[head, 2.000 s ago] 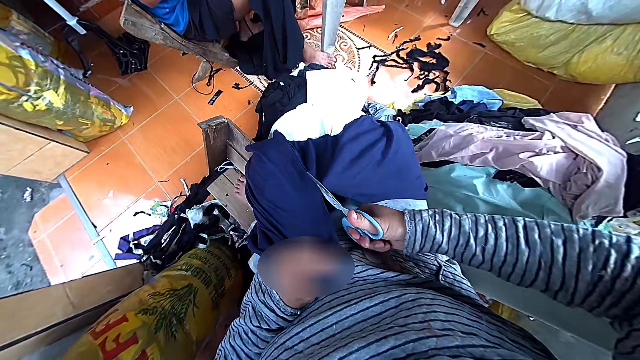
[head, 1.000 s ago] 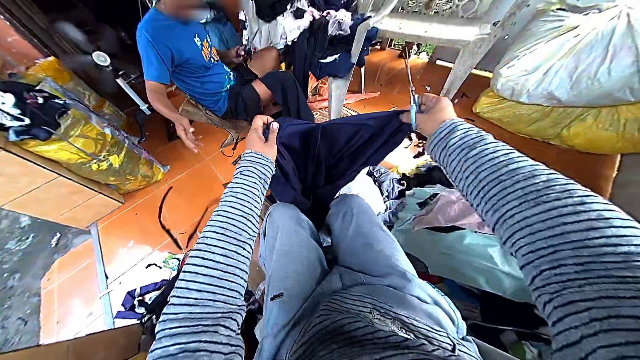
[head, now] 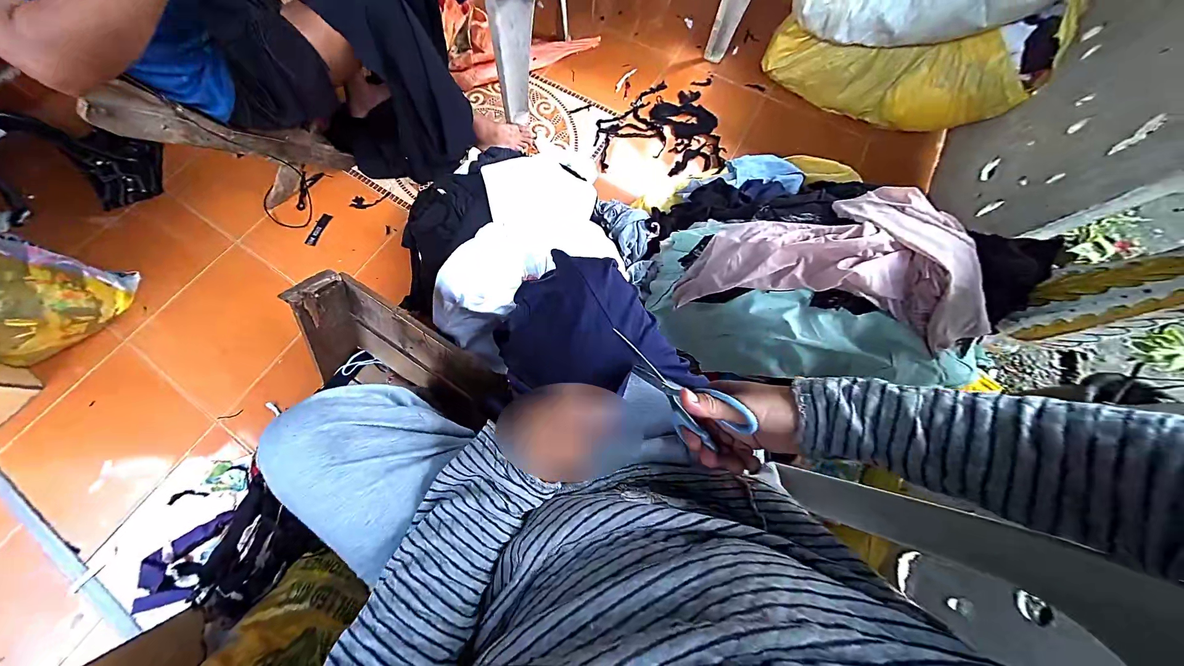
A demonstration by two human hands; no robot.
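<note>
My right hand holds a pair of scissors by their light blue handles, the blades pointing up and left over navy cloth. The blades look nearly closed. Next to the near edge of that cloth, above my lap, is my left hand; it is blurred, so its fingers and any grip cannot be made out. Beyond the navy cloth lies white cloth, and to its right a pile of pink cloth and pale green cloth.
A wooden frame stands left of the white cloth. Another person sits on a wooden bench at the upper left. Black scraps lie on the tiles near a chair leg. A yellow sack rests at the upper right.
The navy cloth, held up and spread between both hands one second ago, is now down near my lap. My hands have come back closer to my body. The view has tilted down.
</note>
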